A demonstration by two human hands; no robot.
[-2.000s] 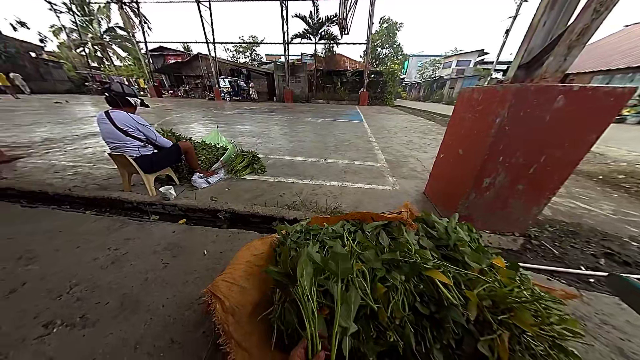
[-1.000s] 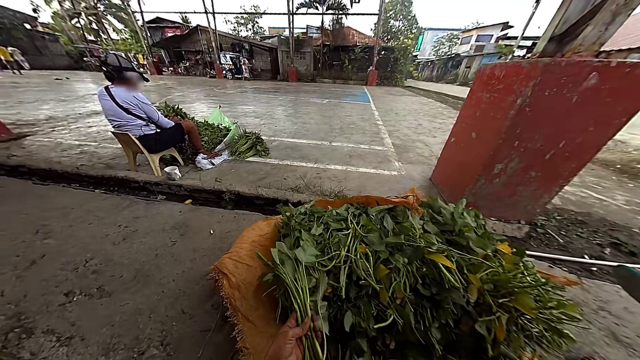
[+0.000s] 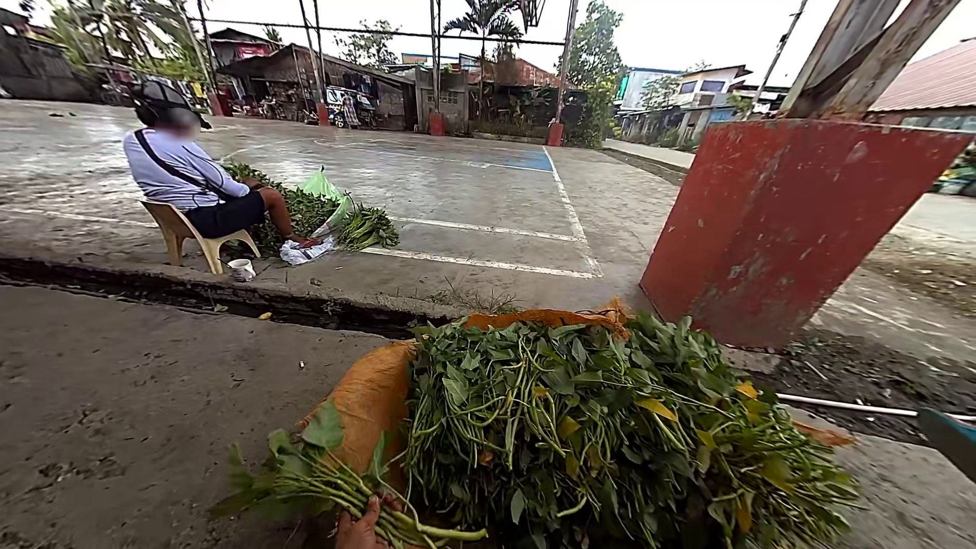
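Observation:
At the bottom of the view my left hand (image 3: 364, 528) is closed around the stems of a bunch of leafy greens (image 3: 316, 476). The bunch lies tilted, its leaves to the left and its cut stems to the right. Just right of it rises a large heap of leafy green stems (image 3: 549, 412), some leaves yellow, in an opened orange woven sack (image 3: 371, 393). The sack's edge shows at the left and behind the heap. My right hand is out of view.
A person (image 3: 187, 171) sits on a beige plastic chair (image 3: 171, 221) beside more greens (image 3: 305, 213) and a white cup (image 3: 242, 269). An open drain gutter (image 3: 191, 299) crosses ahead. A red concrete post base (image 3: 778, 229) stands at right, near a white pipe (image 3: 854, 404).
My left hand and the bunch have moved left, off the heap's left side. The bunch was upright against the heap a second ago and now lies tilted across the sack's left edge.

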